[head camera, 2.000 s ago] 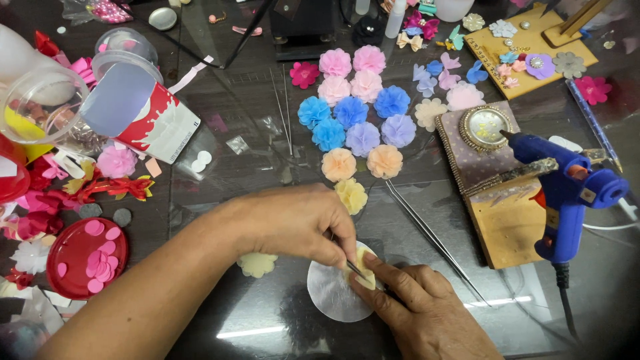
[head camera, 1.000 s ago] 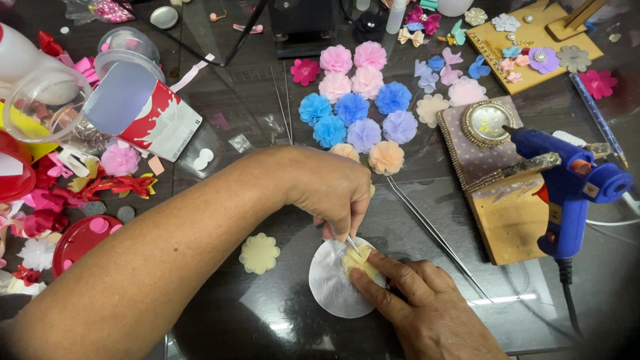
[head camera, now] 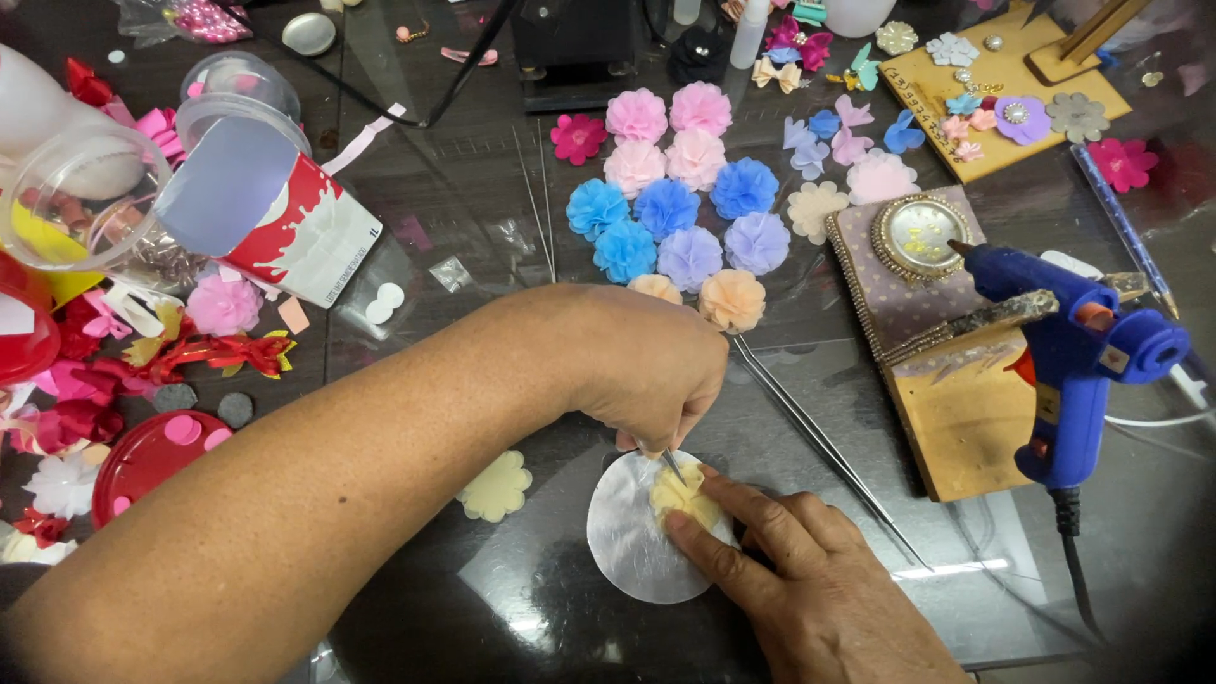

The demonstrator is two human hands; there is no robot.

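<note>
My left hand (head camera: 655, 366) reaches across from the left and holds a thin pointed metal tool (head camera: 674, 466), its grip hidden by the fingers. The tip touches a pale yellow fabric flower (head camera: 682, 502) on a round silvery disc (head camera: 622, 537). From the lower right, my right hand (head camera: 807, 570) pins the flower between thumb and index finger against the disc. A flat scalloped yellow fabric piece (head camera: 495, 486) lies left of the disc. Above my left hand are finished fabric flowers: peach (head camera: 731, 301), lilac (head camera: 691, 258), blue (head camera: 666, 208) and pink (head camera: 700, 107).
A blue hot glue gun (head camera: 1069, 380) rests on a wooden stand (head camera: 978, 418) at right, its cord trailing down. Long metal tweezers (head camera: 831, 446) lie beside it. At left stand a cut carton (head camera: 294, 228) and plastic cups, with a red lid (head camera: 142, 475) holding pink discs.
My left hand has moved up and its wrist has turned, with the tool tip now pointing down at the flower. My right hand stays at the flower and disc.
</note>
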